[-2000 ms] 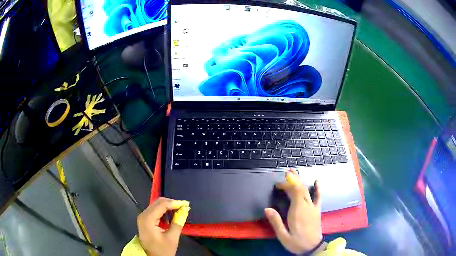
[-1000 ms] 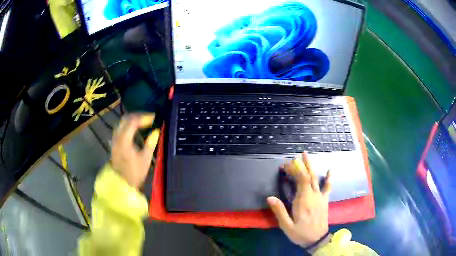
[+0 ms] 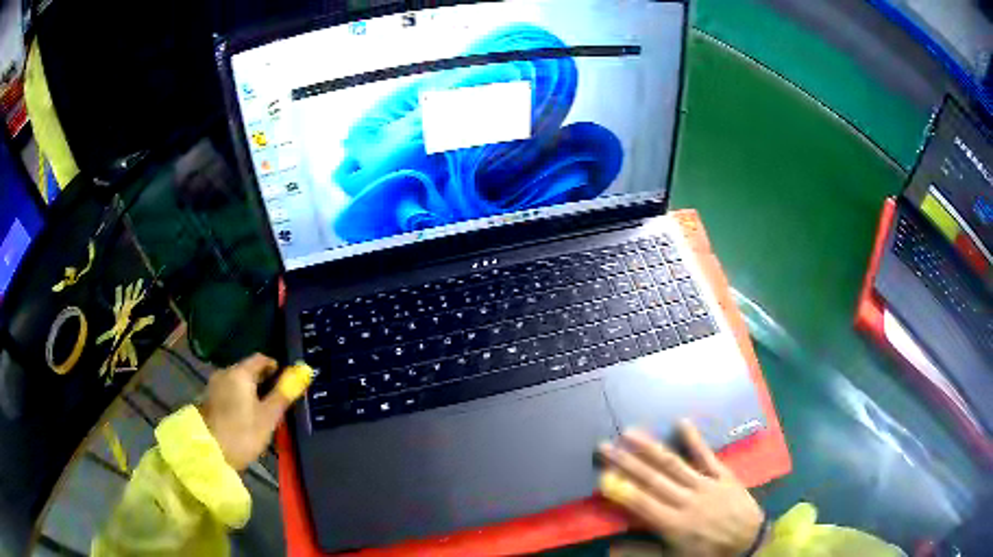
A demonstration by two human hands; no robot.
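An open grey laptop point(image 3: 468, 435) with black keys lies on an orange-red pad point(image 3: 751, 359). Its screen shows a blue swirl desktop with a small white window and a dark bar. My left hand point(image 3: 248, 405), with a yellow finger cot, is at the laptop's left edge beside the keys; whether it holds a small plug cannot be told. My right hand point(image 3: 686, 490), slightly blurred, lies flat with fingers apart over the right part of the palm rest, by the touchpad's right edge. It holds nothing visible.
A yellow tape roll point(image 3: 66, 339) and yellow strips point(image 3: 125, 326) lie on the black side bench at left. Another open laptop point(image 3: 947, 250) on a red pad stands at right on the green bench point(image 3: 784, 152). A blue-lit monitor point(image 3: 16, 234) is cut off at far left.
The view has turned, so the laptop appears further left and tilted. My left hand has come to the laptop's left edge. My right hand has flattened. A small window and dark bar have appeared on screen.
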